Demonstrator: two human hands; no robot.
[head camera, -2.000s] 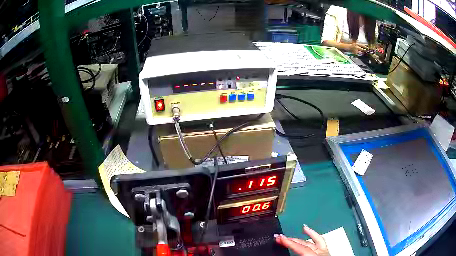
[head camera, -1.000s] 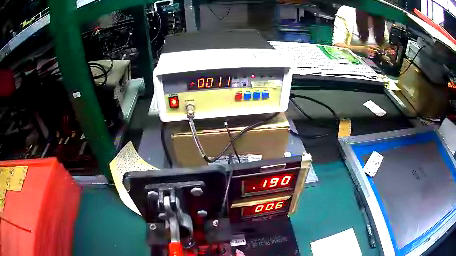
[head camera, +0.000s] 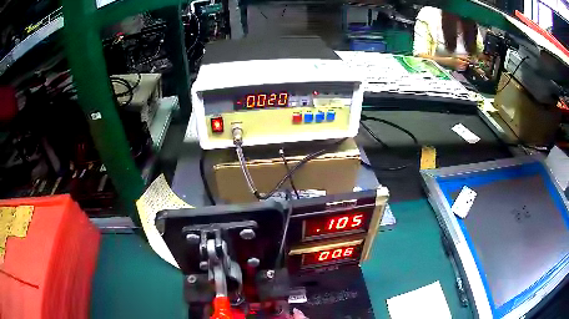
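The toggle clamp (head camera: 218, 268) with its red grip stands on the black fixture (head camera: 175, 233) at front centre; the grip is cut by the lower edge. Beside it the dual-display meter (head camera: 334, 237) shows .105 over 00.6. The white bench meter (head camera: 281, 93) stands behind and shows 0020 in red digits. A test lead (head camera: 245, 171) hangs from its round connector. A small bit of a fingertip (head camera: 298, 313) shows at the bottom edge, right of the clamp; which hand it belongs to cannot be told. Any part under test is hidden.
Red plastic trays (head camera: 47, 268) are stacked at left, a dotted cream card (head camera: 159, 215) beside them. The cardboard box (head camera: 287, 174) supports the bench meter. The framed tray (head camera: 511, 230) is at right, a paper slip (head camera: 420, 303) near it. A person (head camera: 446, 40) works opposite.
The hand seen at lower right two seconds ago is gone from there. The bench meter went from dashes to 0011 to 0020; the upper panel display went .115, .190, .105. The view shifted slightly left.
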